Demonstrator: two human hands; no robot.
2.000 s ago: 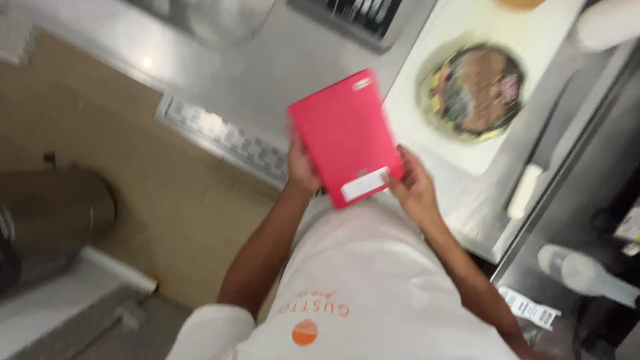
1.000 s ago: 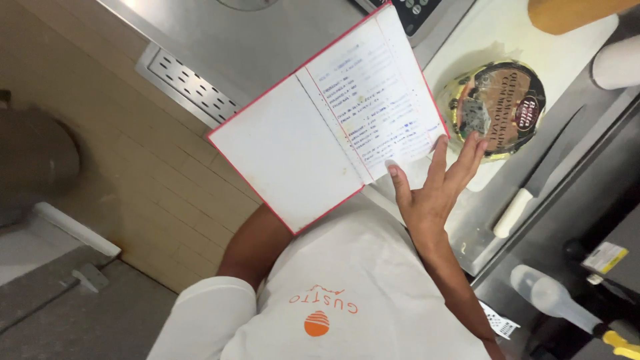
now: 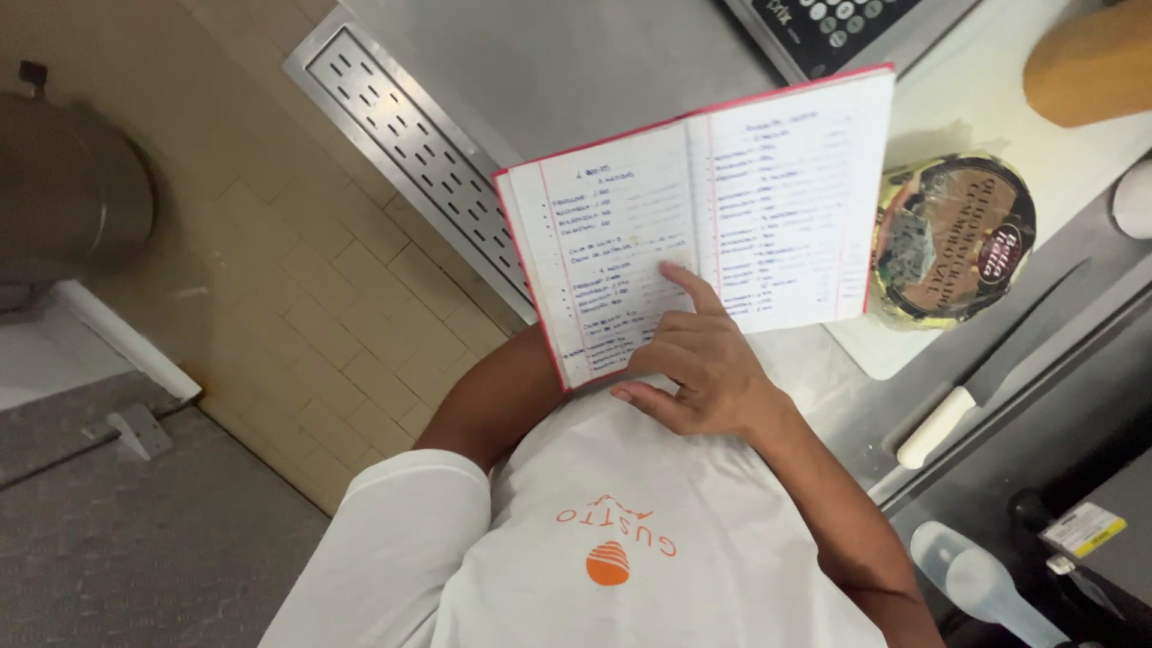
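A red-covered notebook [image 3: 792,207] lies open above my apron, its ruled pages filled with handwriting. My left hand is hidden beneath the notebook; only the forearm shows, reaching under its lower left part. My right hand [image 3: 702,369] is over the lower middle of the pages, index finger extended to the left page, the other fingers curled and the thumb apart. It grips nothing. To the right of the notebook, a round wrapped cheese [image 3: 958,238] with a brown label rests on a white cutting board [image 3: 877,346].
A kitchen knife [image 3: 940,427] with a white handle lies on the steel counter. A digital scale [image 3: 828,31] stands at the top, near an orange-brown container [image 3: 1093,67]. A translucent scoop [image 3: 981,576] is at lower right, a slotted steel grate [image 3: 418,148] at the counter's left edge.
The notebook was closed two seconds ago, held in both hands, and is now open. Since one second ago it shows different pages, and my right hand has moved from its right edge onto the pages.
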